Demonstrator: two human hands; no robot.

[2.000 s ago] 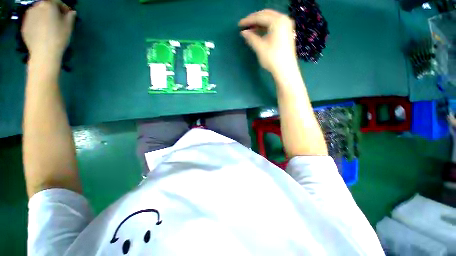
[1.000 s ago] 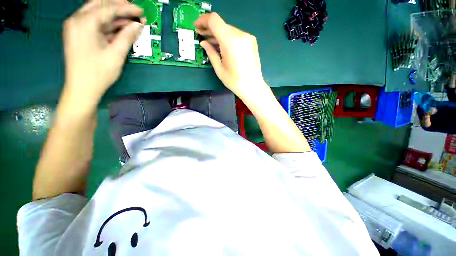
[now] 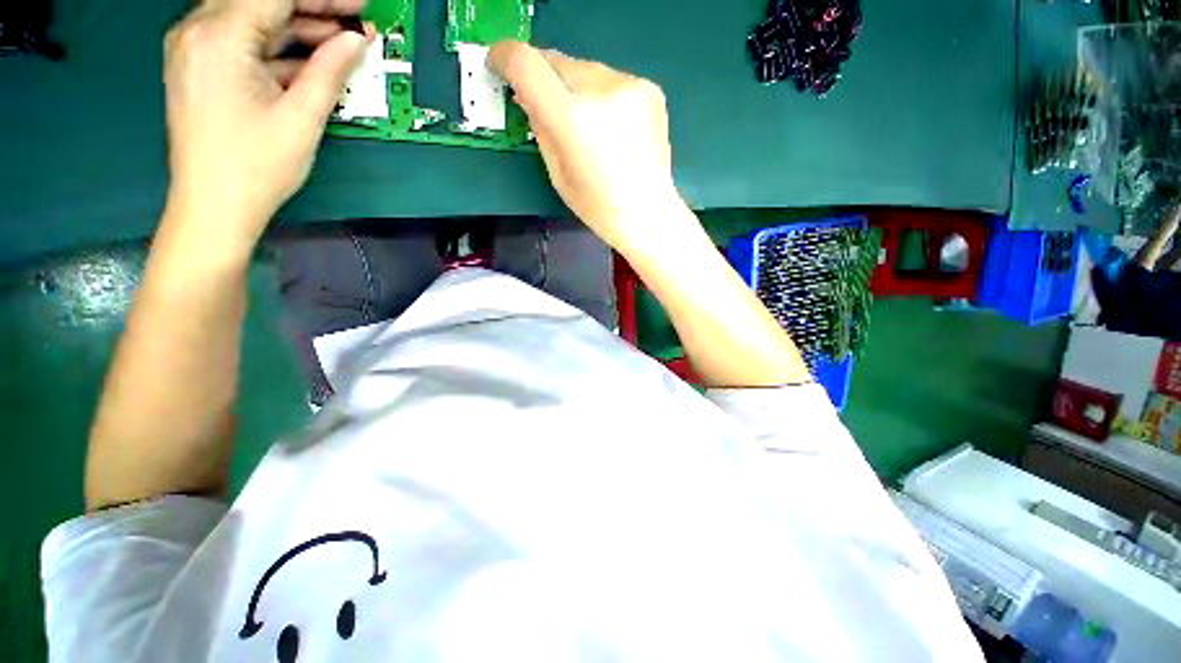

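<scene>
The green circuit board panel (image 3: pixel 425 117) lies on the dark green mat at the top of the view, its far part cut off by the picture's edge. Each unit has a white block (image 3: pixel 481 88). My left hand (image 3: pixel 266 97) is over the panel's left end, its fingers bent around something dark that I cannot make out clearly. My right hand (image 3: pixel 583 123) is at the right unit, fingertips on or just over the white block; whether it holds a part is hidden.
A pile of small black components (image 3: pixel 806 42) lies to the right. Another dark pile (image 3: pixel 29 29) is at the far left edge. A blue crate of boards (image 3: pixel 813 292) and red stools (image 3: pixel 930 259) stand below the bench edge. Another person's arm (image 3: pixel 1157 240) shows at the far right.
Both hands have come in from the component piles to the panel. The panel now sits higher in the view. In the last second the right fingertips moved slightly towards the right unit's white block.
</scene>
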